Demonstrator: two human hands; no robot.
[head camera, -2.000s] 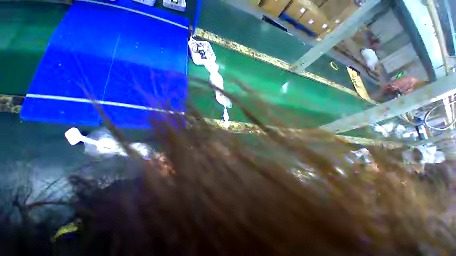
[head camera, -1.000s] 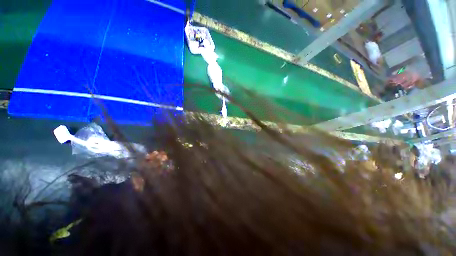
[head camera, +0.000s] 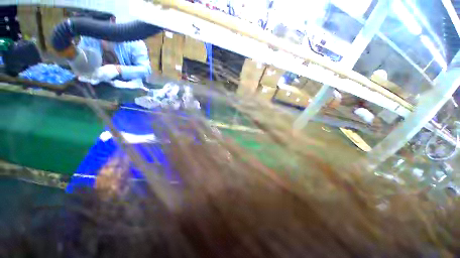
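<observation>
A white cord bundle with a small block at its left end (head camera: 130, 137) lies on or just above the blue mat (head camera: 83, 177). My left hand (head camera: 113, 176), blurred and partly behind strands of hair, is over the mat's near left part, just below the bundle. I cannot tell whether its fingers touch or hold anything. My right hand is not visible; hair covers the lower middle and right. Several white units in shiny clear film (head camera: 169, 97) are heaped at the mat's far edge.
Green conveyor belt (head camera: 40, 131) runs across. Opposite, a person in light blue (head camera: 135, 56) has gloved hands at the bench, beside a black ribbed hose (head camera: 108, 31) and a heap of blue parts (head camera: 46, 74). A metal frame post (head camera: 312, 107) and brown cartons (head camera: 292, 95) stand right.
The view has tilted up, bringing in the opposite station and person. The white bundle and my left hand now appear over the blue mat instead of the dark near bench.
</observation>
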